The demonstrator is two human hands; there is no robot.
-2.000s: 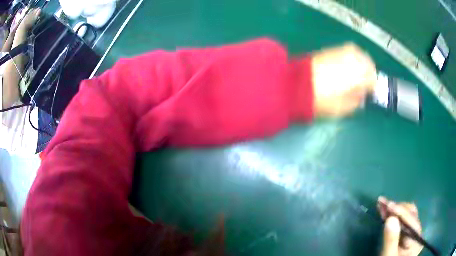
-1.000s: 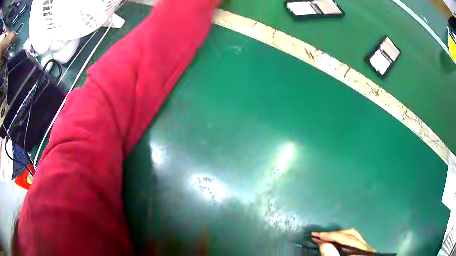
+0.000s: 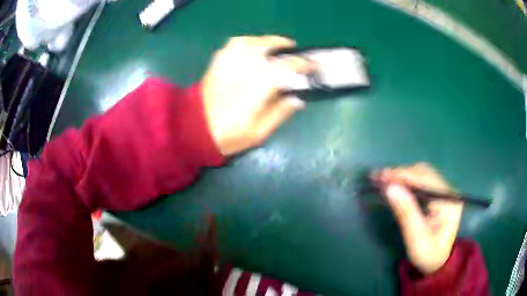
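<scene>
My left hand [image 3: 245, 92] grips the left end of a phone assembly [image 3: 344, 69] with a black rim and pale inside, at the upper middle of the view. The fingers cover that end, and hand and phone are blurred. My right hand [image 3: 425, 214] is at the lower right and holds dark tweezers [image 3: 456, 196] like a pen. Their tips point left and are too blurred to make out. The tweezers are apart from the phone.
A glossy green table [image 3: 289, 214] lies under both hands. Another pale and dark phone-like item [image 3: 157, 13] is at the top left. A white fan [image 3: 49, 20], cables and dark things are at the far left. A pale curved strip [image 3: 456, 36] crosses the upper right.
My left hand has come back from beyond the top edge and now holds a phone assembly. My right hand, still with the tweezers, appears higher in the view. The camera view has shifted.
</scene>
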